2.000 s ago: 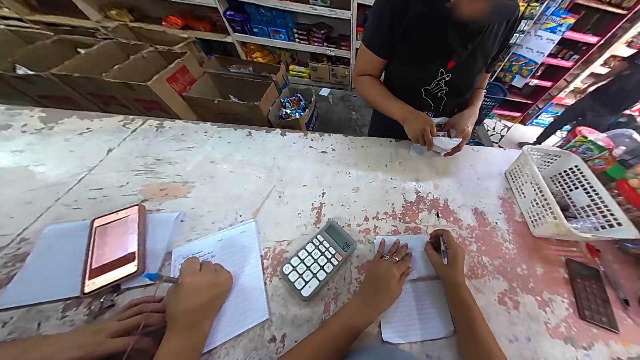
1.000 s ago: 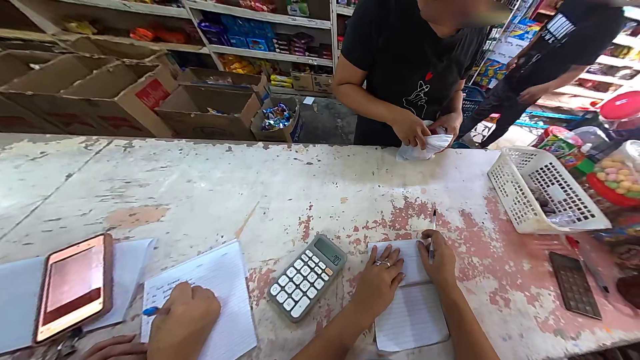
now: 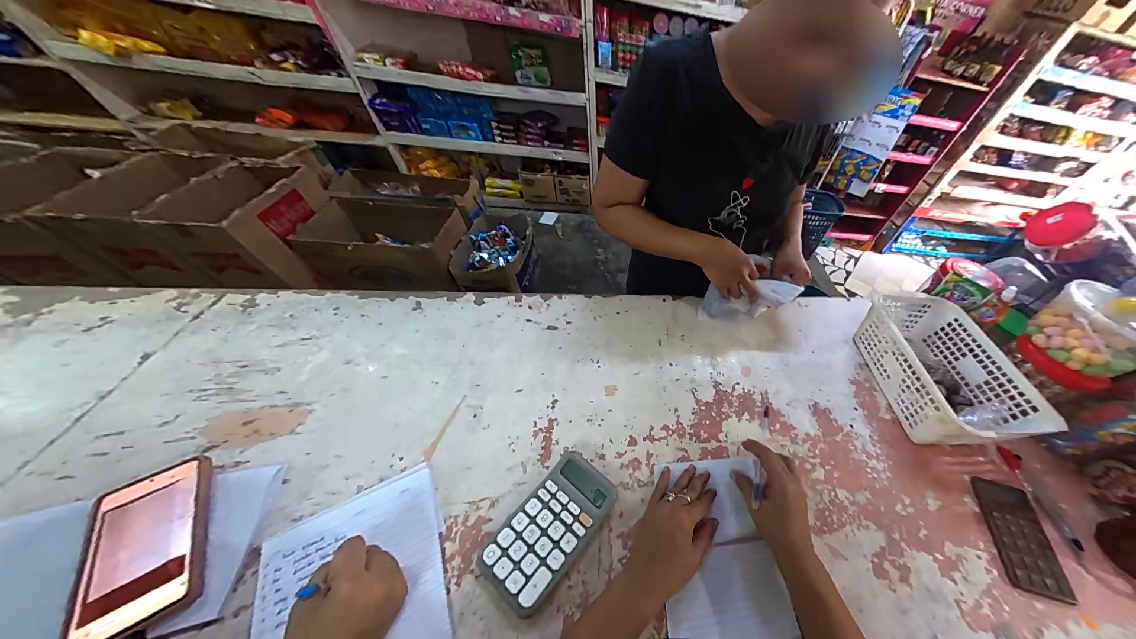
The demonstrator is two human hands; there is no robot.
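Observation:
My left hand (image 3: 674, 532), with rings on a finger, rests with its fingers spread on a small lined notebook (image 3: 732, 586). My right hand (image 3: 777, 497) holds a slim pen (image 3: 760, 475) at the notebook's upper right edge; its writing tip is hard to make out. A grey calculator (image 3: 548, 532) with white keys lies to the left of my left hand. Farther left, a co-worker's hand (image 3: 351, 590) holds a blue pen (image 3: 308, 591) on a lined sheet (image 3: 417, 532) with handwriting. A phone (image 3: 142, 550) in a case lies beyond it, partly over papers (image 3: 244, 506).
Across the worn painted counter (image 3: 355, 355), a person in a black shirt (image 3: 701, 160) handles a plastic bag (image 3: 750, 297). A white plastic basket (image 3: 896, 373), candy jars (image 3: 1083, 328) and a dark keypad device (image 3: 1021, 537) are at right. Cardboard boxes (image 3: 382, 240) and stocked shelves stand behind.
The person across the counter has shifted the plastic bag toward the counter's edge. Another person, seen earlier at the back right, is out of view. My hands remain at the notebook.

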